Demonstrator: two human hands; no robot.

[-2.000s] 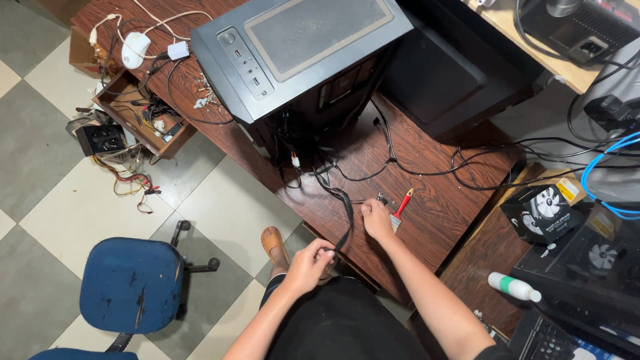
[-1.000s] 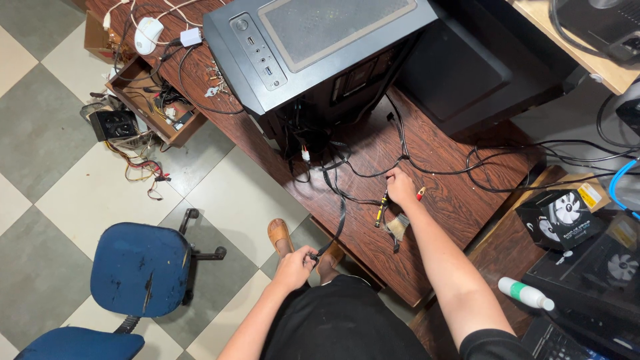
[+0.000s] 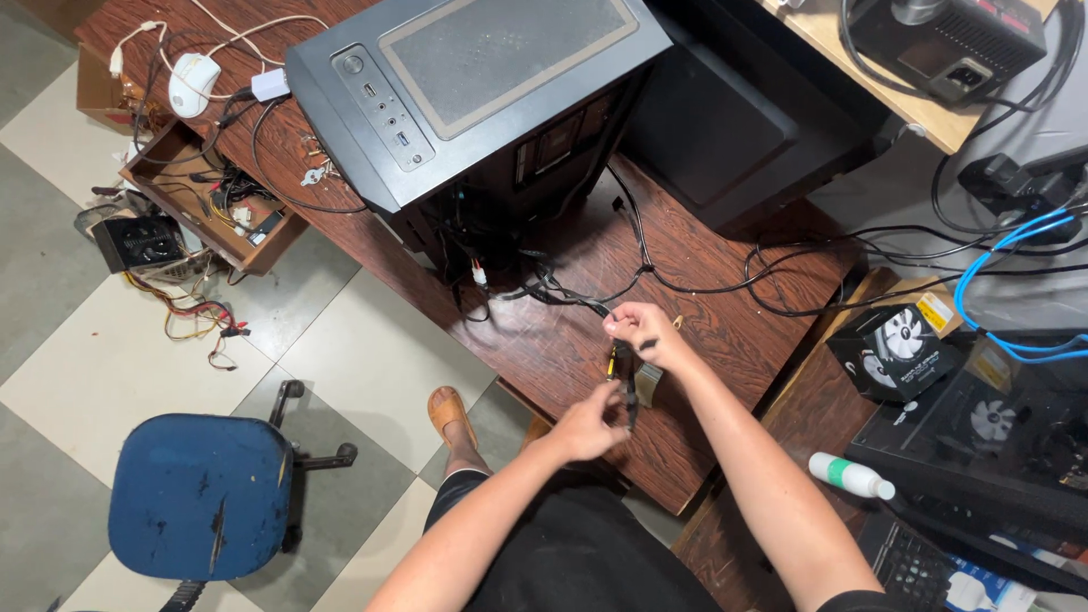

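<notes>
A black computer case (image 3: 476, 93) stands on the brown wood-grain desk, its side open. Black cables (image 3: 569, 297) run out of its lower front across the desktop to my hands. Between thumb and fingers, my right hand (image 3: 642, 331) pinches this cable bundle, with a loose end hanging below. Lower and to the left, my left hand (image 3: 595, 421) is at the hanging end, fingers curled and slightly blurred; whether it grips the cable is unclear. A yellow-and-black tool handle (image 3: 612, 361) lies between the hands, partly hidden by cables. A white connector (image 3: 478, 274) hangs by the case.
Behind the case leans a large black panel (image 3: 722, 127). An open drawer (image 3: 212, 204) of cables juts out at left, near a white mouse (image 3: 194, 85). A boxed cooler (image 3: 892, 348) and a white bottle (image 3: 850, 476) are at right. A blue chair (image 3: 200, 493) stands on the tiled floor.
My left hand has moved up and right toward my right hand. The cable stretched between them one second ago now hangs down from my right hand.
</notes>
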